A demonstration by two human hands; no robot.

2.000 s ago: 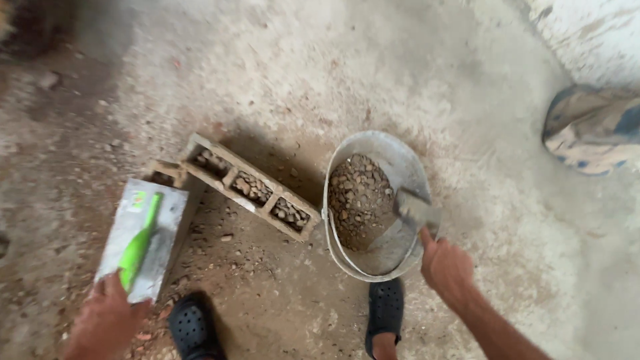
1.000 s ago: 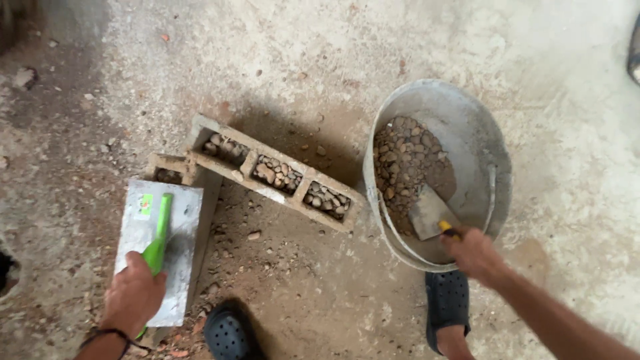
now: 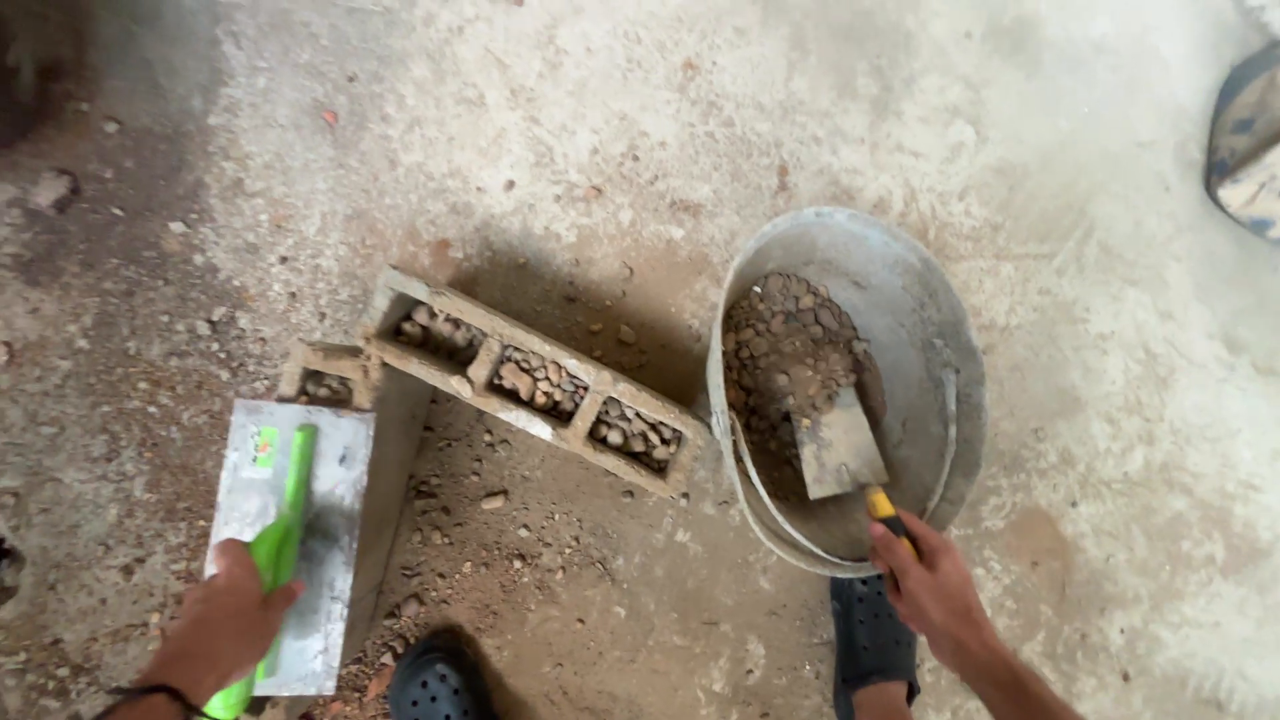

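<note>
My left hand (image 3: 225, 615) grips the green handle of a rectangular steel plastering trowel (image 3: 335, 540), its plate lying over a hollow concrete block (image 3: 385, 480) at the lower left. Against that block's far end, a second hollow block (image 3: 560, 440) lies at an angle, its three cavities holding pebbles. To its right stands a metal bucket (image 3: 905, 300) with pebbles (image 3: 790, 330) along its left side. My right hand (image 3: 930, 580) holds the yellow and black handle of a margin trowel (image 3: 840, 445), whose blade rests against the pebbles inside the bucket.
Loose gravel and crumbs lie on the concrete floor (image 3: 600, 130) around the blocks. My dark clogs (image 3: 440, 680) show at the bottom edge, one partly under the bucket's near side. A patterned container or sack (image 3: 1245, 150) is cut off at the right edge.
My right hand has shifted the margin trowel within the bucket, its blade now lower against the pebbles. My left hand stays on the plastering trowel. The view has moved.
</note>
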